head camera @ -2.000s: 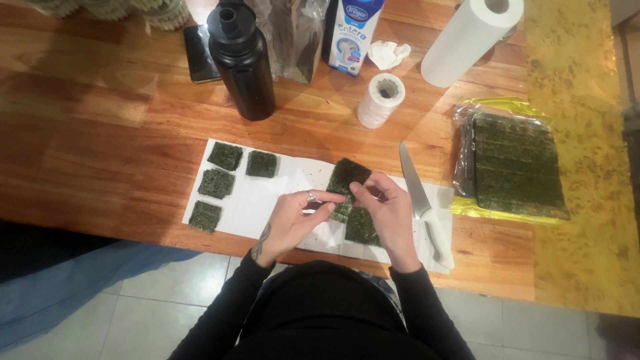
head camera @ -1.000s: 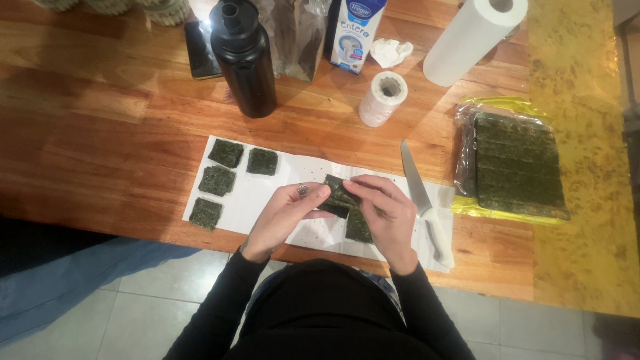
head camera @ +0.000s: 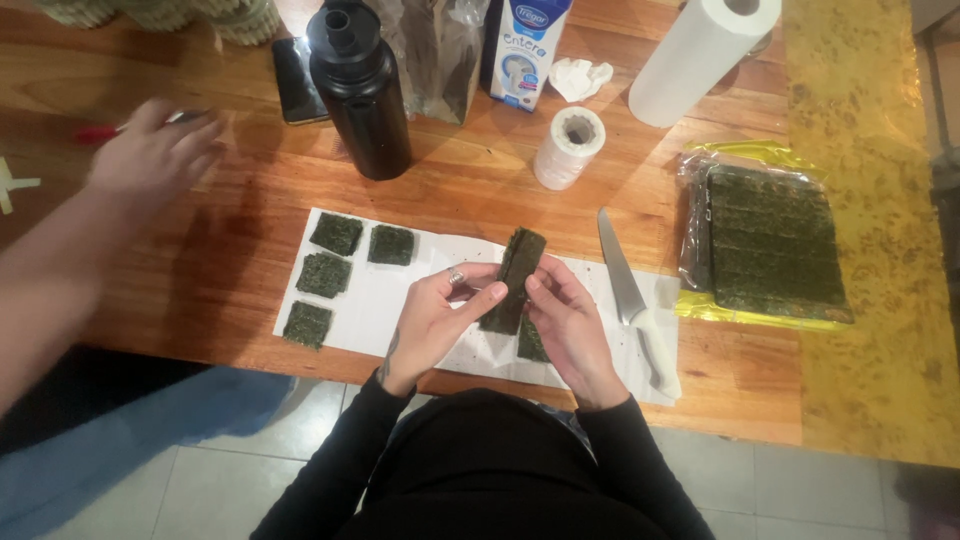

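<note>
My left hand and my right hand hold a folded nori strip between them, upright over a sheet of white paper. Beneath my right fingers a nori piece lies on the paper, partly hidden. Several small nori squares lie at the paper's left end. To the right of my right hand, a kitchen knife with a white handle rests on the paper, its blade pointing away from me. A stack of large nori sheets lies on opened yellow and clear packaging at the right.
A black bottle, a phone, a milk carton, a small roll, a crumpled tissue and a paper towel roll stand or lie behind the paper. At left, another person's hand reaches over the table near a red-handled tool.
The nori between my hands has turned to a long, upright strip; one second ago it was lower and shorter in view. Another person's arm has come in at the left.
</note>
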